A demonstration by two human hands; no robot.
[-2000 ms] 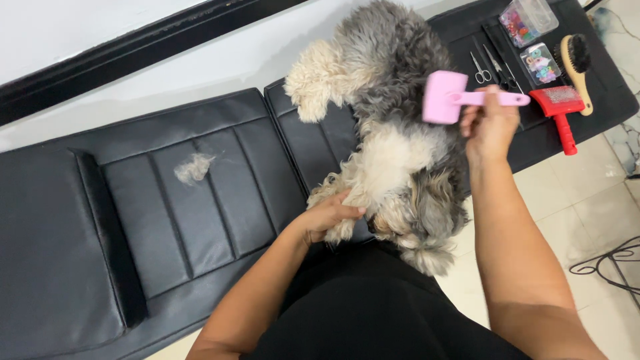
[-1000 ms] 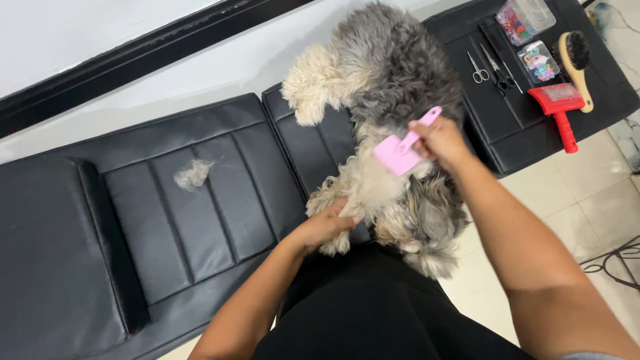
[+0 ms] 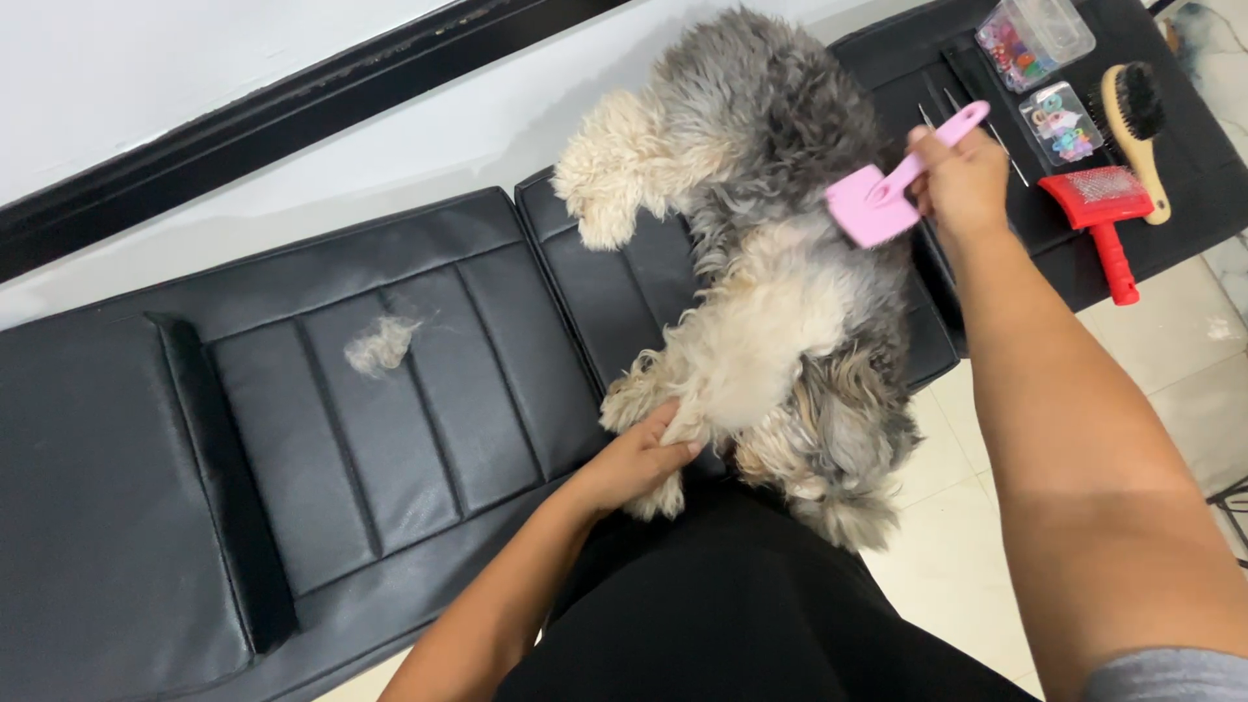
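A grey and cream long-haired dog lies on its side on a black padded bench, its head toward my body. My left hand is closed around one of its cream front legs. In my right hand is the handle of a pink slicker brush. The brush head is over or against the grey fur at the dog's side; whether its pins touch cannot be told. A tuft of loose fur lies on the bench to the left.
At the bench's right end are a red slicker brush, a wooden-handled bristle brush, a clear box of colourful bands, a small case of hair ties and slim metal tools, partly hidden by my right hand. A wall runs behind.
The pink brush was over the cream fur near the front leg one second ago; my right hand has since moved it up and right. My left hand has stayed at the leg.
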